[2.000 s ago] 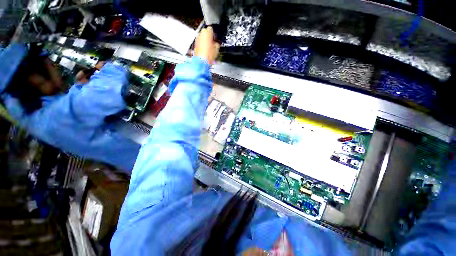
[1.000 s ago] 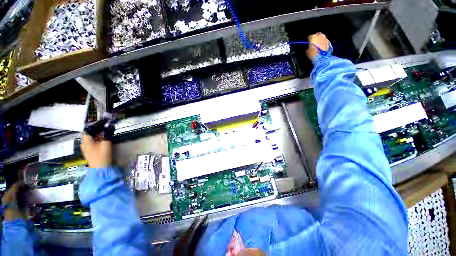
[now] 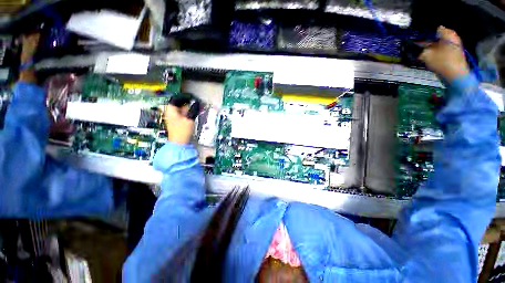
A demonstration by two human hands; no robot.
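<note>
A large green circuit board (image 3: 266, 157) lies in front of me, with a long white bar across its middle and a white block with a yellow strip at its far edge. A second such board (image 3: 105, 138) lies to its left. My left hand (image 3: 180, 124), with black-covered fingertips, is over that board's right edge; whether it holds anything is unclear. My right hand (image 3: 446, 55) is raised at the far right beside the bins, with a blue strap at the wrist. It is blurred, its fingertips are dark, and any held part is hidden.
Bins of blue parts (image 3: 252, 34) and silver-grey parts (image 3: 307, 37) stand behind the boards. Metal rails (image 3: 288, 190) run along the boards. Another board (image 3: 415, 152) lies right, partly behind my sleeve. Silvery bags (image 3: 208, 130) lie between boards. Another person's arm (image 3: 33, 127) reaches in at left.
The view has turned. The left board now lies closer to the middle board, and my left hand is over its right edge. My right hand is still raised by the bins.
</note>
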